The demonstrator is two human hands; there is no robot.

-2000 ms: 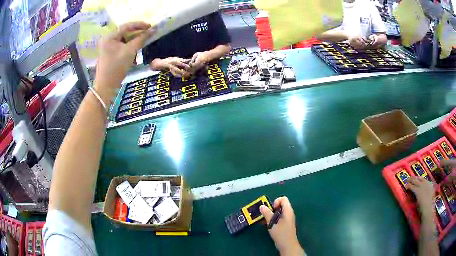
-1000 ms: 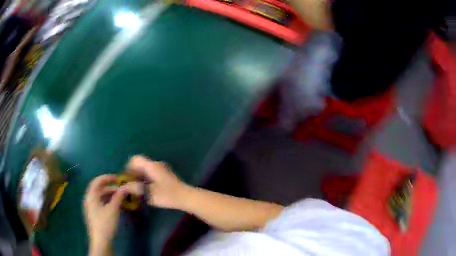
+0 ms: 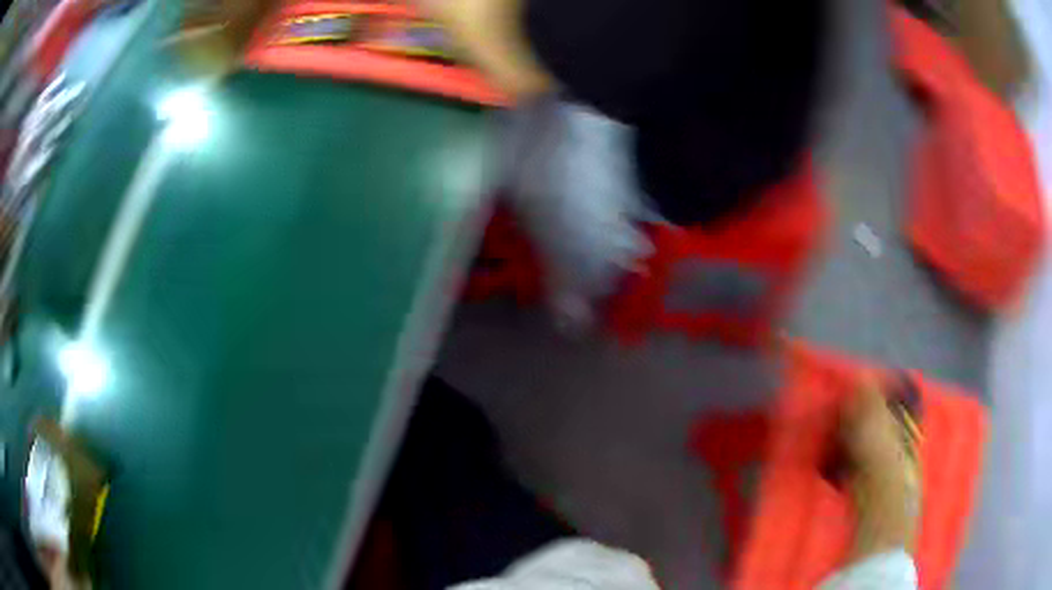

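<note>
The picture is blurred. My right hand (image 3: 879, 449) reaches down over a red tray (image 3: 779, 524) at the lower right, beside the bench. A dark thing with yellow edges (image 3: 906, 415) shows at its fingers, likely a mobile phone; whether the hand grips it or it lies in the tray is unclear. A small skin-coloured patch at the lower left edge, by the cardboard box, may be part of my left hand; its fingers cannot be made out.
The cardboard box (image 3: 83, 496) with white pieces stands on the green bench (image 3: 265, 288) at far left. Another red tray (image 3: 381, 58) with phones lies at the bench's far end. A person in dark clothing (image 3: 692, 104) sits on a red stool (image 3: 796, 231). Another red thing (image 3: 981, 196) stands upper right.
The view has turned right, towards the floor. My hands were together on a phone over the bench; my right hand has moved away to the red tray at the right.
</note>
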